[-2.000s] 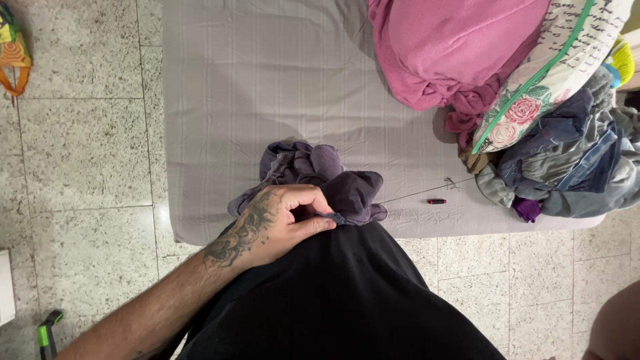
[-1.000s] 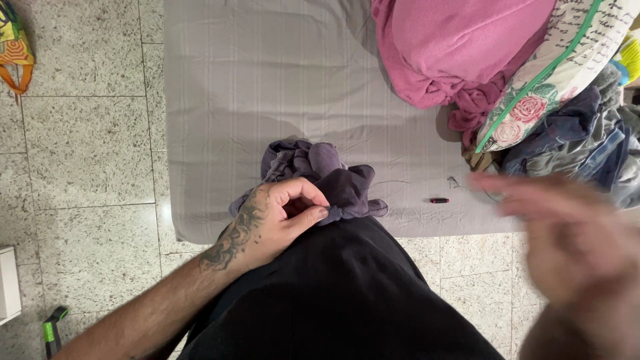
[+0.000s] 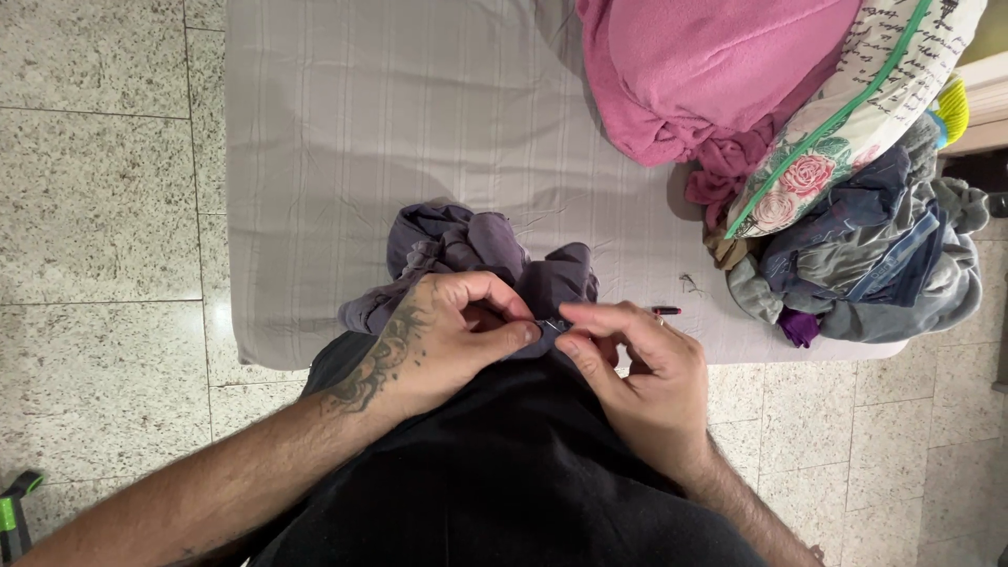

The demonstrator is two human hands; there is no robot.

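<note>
A crumpled purple-grey cloth garment [image 3: 492, 244] lies at the bed's near edge and over my lap. My left hand [image 3: 465, 331], tattooed at the wrist, pinches a fold of it between thumb and forefinger. From the right, my right hand [image 3: 646, 370] has its thumb and forefinger tips at the same fold, slightly apart. Between the two hands a thin, shiny sliver, perhaps a needle [image 3: 554, 326], shows at the cloth. Whether my right fingers grip it cannot be told. Just beyond that hand lies a small red and black object [image 3: 666, 310] on the sheet.
The bed has a grey sheet [image 3: 354, 118]. At its right are a pink blanket [image 3: 709, 63], a rose-patterned cushion [image 3: 835, 150] bearing writing, and a heap of clothes [image 3: 874, 244]. Thread-like scraps [image 3: 691, 283] lie nearby. A green and black object [image 3: 16, 512] is on the tiled floor.
My right hand has come in from the right, over the bed's near edge, to the cloth fold. My left hand keeps its pinch on the garment.
</note>
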